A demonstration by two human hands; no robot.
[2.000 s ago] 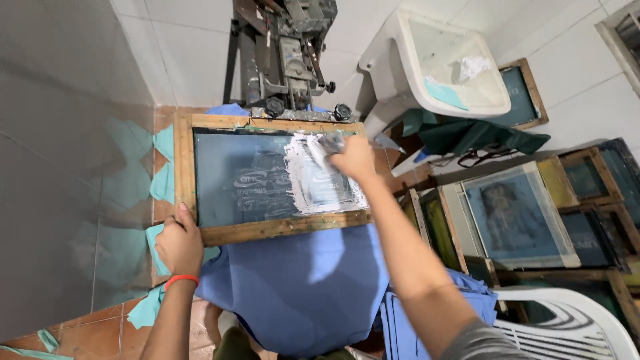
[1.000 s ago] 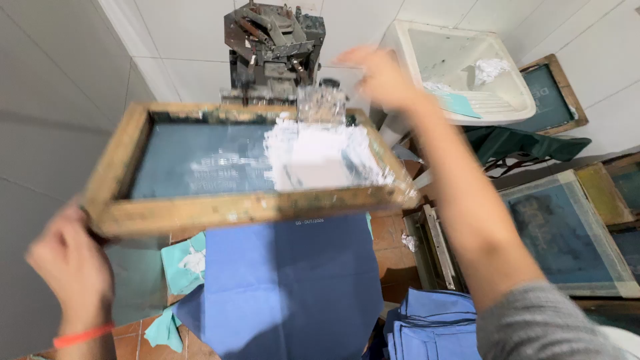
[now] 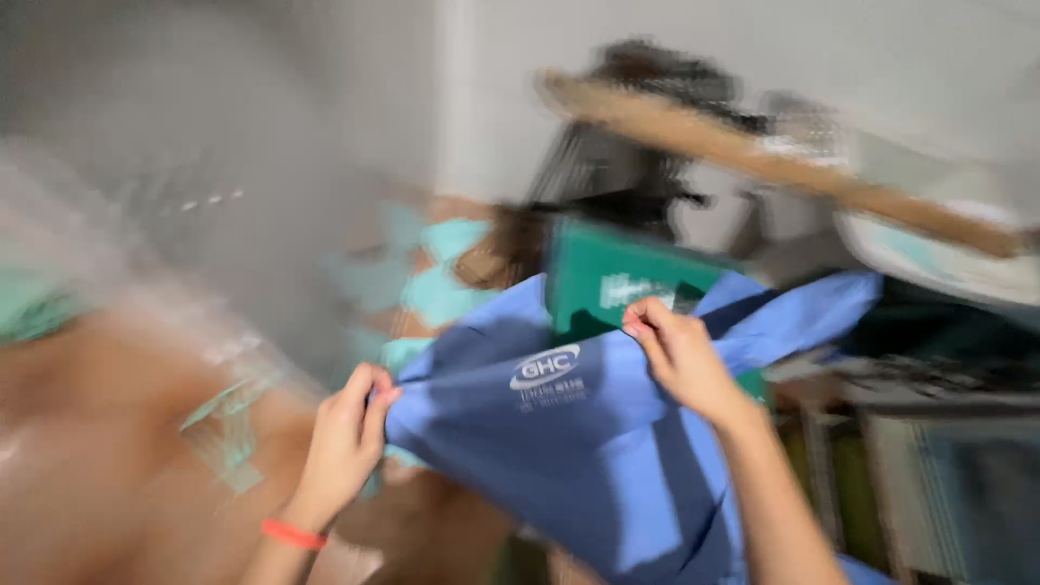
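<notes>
A blue fabric garment [image 3: 552, 439] with a white print on it is stretched between my two hands. My left hand [image 3: 353, 431], with an orange band at the wrist, pinches its left edge. Near the upper edge, right of the print, my right hand [image 3: 678, 353] grips the cloth between thumb and fingers. Behind the garment lies a green platen [image 3: 634, 276] with pale marks, partly covered by the cloth. The wooden frame of the printing screen [image 3: 731, 158] is raised and tilted above the platen, blurred.
Behind the raised frame stands a dark metal press mechanism [image 3: 617, 162]. Turquoise sheets [image 3: 447, 284] lie on the brown floor at the left. A pale sink [image 3: 942, 252] is at the right, with stored screens [image 3: 959, 487] below it. Much of the view is blurred.
Both hands have left the screen area and now hold the blue garment, lifted off the platen. The screen frame is higher and tilted. The view has swung strongly.
</notes>
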